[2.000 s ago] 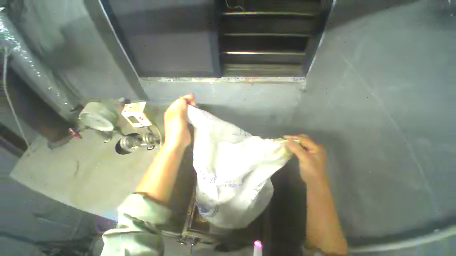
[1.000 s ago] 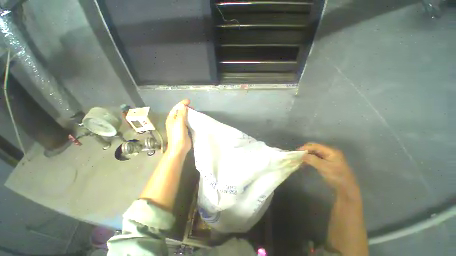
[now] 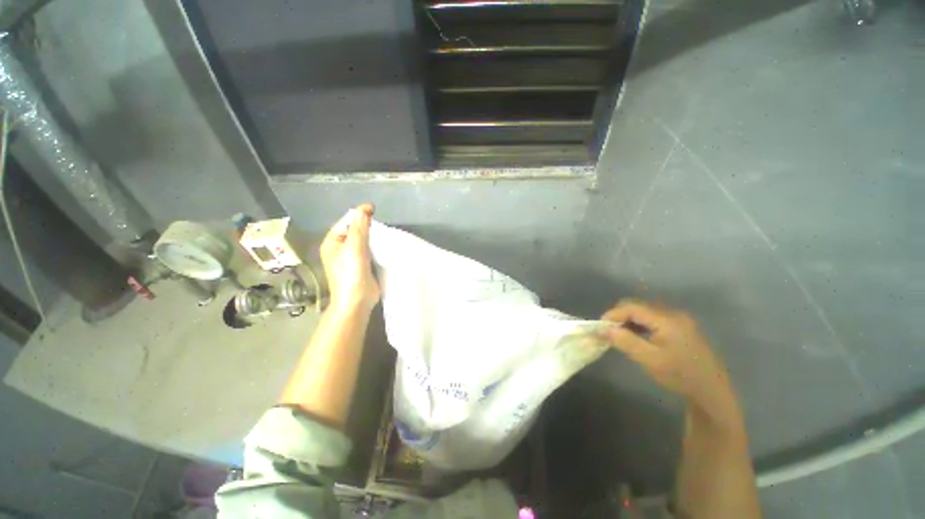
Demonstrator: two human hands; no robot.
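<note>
A white woven sack [image 3: 456, 345] with blue print hangs stretched between my two bare hands, narrow at its corners. My left hand [image 3: 350, 264] grips its upper left corner. My right hand [image 3: 654, 340] pinches its right corner, lower down. The sack's lower part rests over the feed hopper [image 3: 383, 456], whose metal rim shows beside it at the lower left. A few tan-yellow pellets [image 3: 408, 458] show beside the sack's lower end. The sack hides most of the hopper.
On the left is the boiler's pale dusty top [image 3: 132, 365] with a round gauge [image 3: 193, 250], a cream box [image 3: 269, 243], metal valves [image 3: 274, 297] and a dark pipe [image 3: 61, 243]. A grey wall with a slatted window [image 3: 517, 86] stands ahead. A light curved edge [image 3: 842, 451] runs lower right.
My right hand has moved right and slightly down, pulling the sack's right corner out wider. My left hand still holds its corner. The view has shifted a little.
</note>
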